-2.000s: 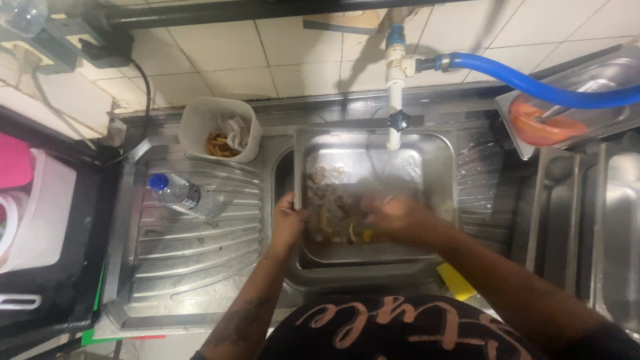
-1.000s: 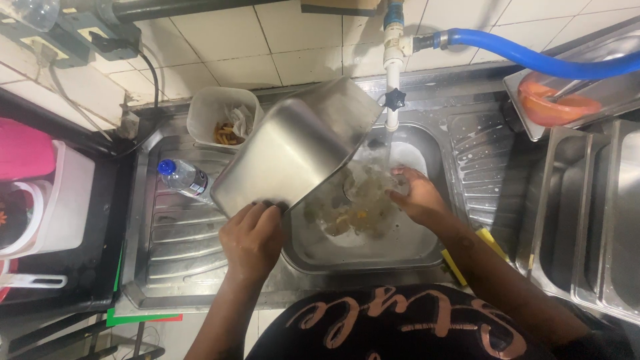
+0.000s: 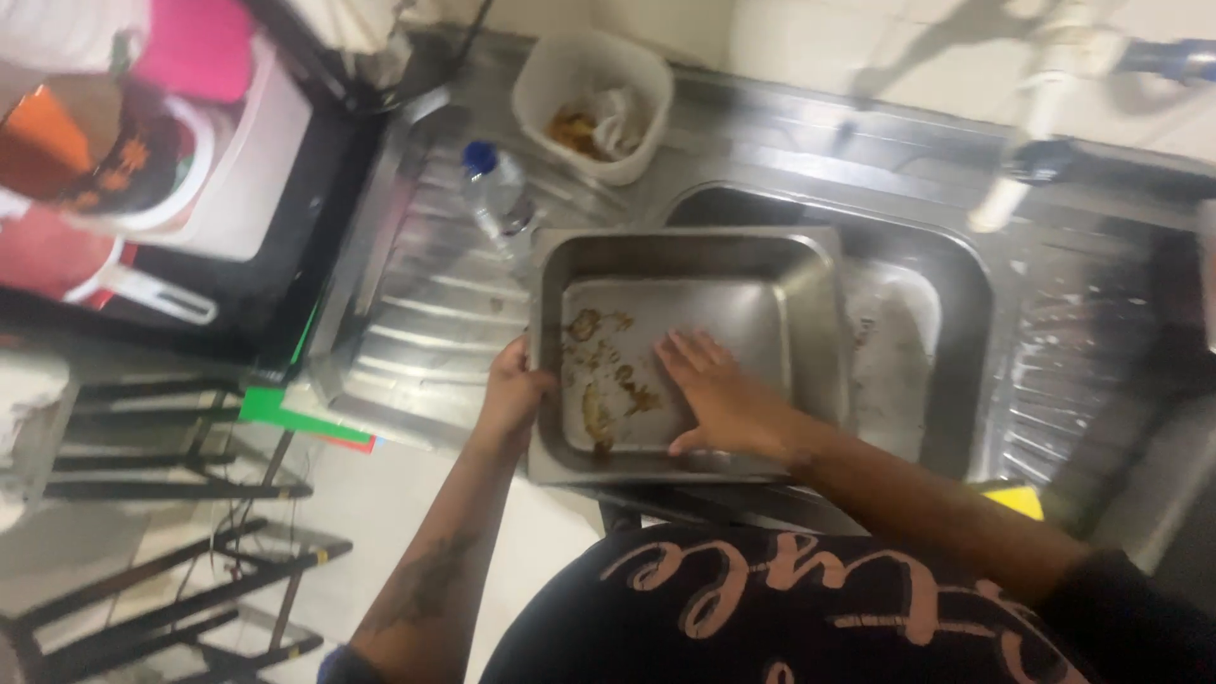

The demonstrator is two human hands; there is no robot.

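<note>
My left hand [image 3: 518, 389] grips the left rim of a deep rectangular stainless steel pan [image 3: 803, 256]. The pan lies partly over the ribbed drainboard and partly over the left side of the sink basin [image 3: 959, 380]. Inside it my right hand [image 3: 712, 389] is spread flat above or on the pan's floor, fingers apart and holding nothing. Brown food residue [image 3: 608, 380] is scattered over the left part of that floor. Behind the pan's upper left corner a clear plastic bottle [image 3: 503, 199] with a blue cap lies on the drainboard. Whether the right palm touches the metal cannot be told.
A white plastic tub [image 3: 594, 104] with food scraps stands at the back of the counter. A white tap [image 3: 1021, 161] projects over the basin's right side. Far left are a pink container [image 3: 195, 47] and a white-handled utensil [image 3: 161, 290]. A yellow item [image 3: 1016, 499] lies at the front edge.
The pan, tilted in my left hand a second ago, now lies level with its inside facing up. My right hand has moved from the basin into the pan. The view has shifted left.
</note>
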